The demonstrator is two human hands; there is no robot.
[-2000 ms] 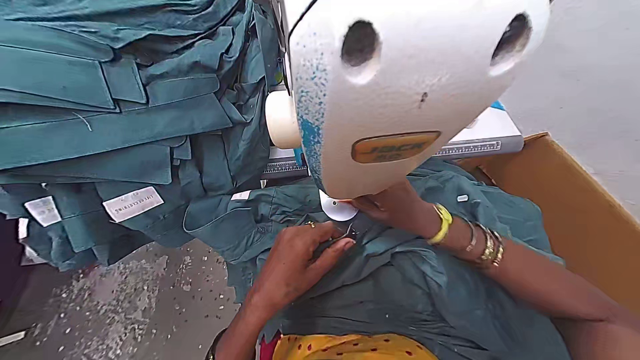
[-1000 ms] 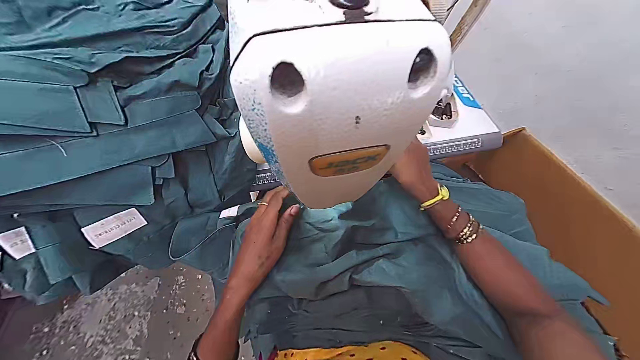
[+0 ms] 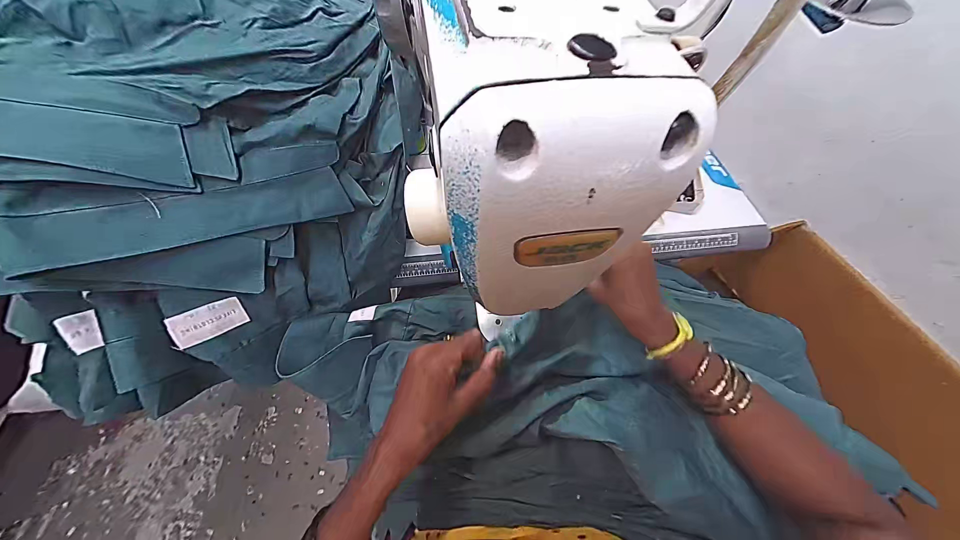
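The white head of a Jack sewing machine stands over a teal fabric garment that spreads across my lap. My left hand pinches a fold of this garment between thumb and fingers, just below the machine's lower front end. My right hand, with a yellow band and several bangles at its wrist, rests on the garment right of the machine head; its fingertips are partly hidden behind the head, so its hold cannot be told. The needle area is hidden too.
At the left lies a tall heap of teal garments, with white labels hanging at its lower edge. A brown cardboard edge borders the right side. The machine bed shows behind my right hand. Scraps litter the grey floor.
One second ago my left hand lay flatter against the garment left of the machine head; now its thumb and fingers pinch a fold. My right hand stays beside the head.
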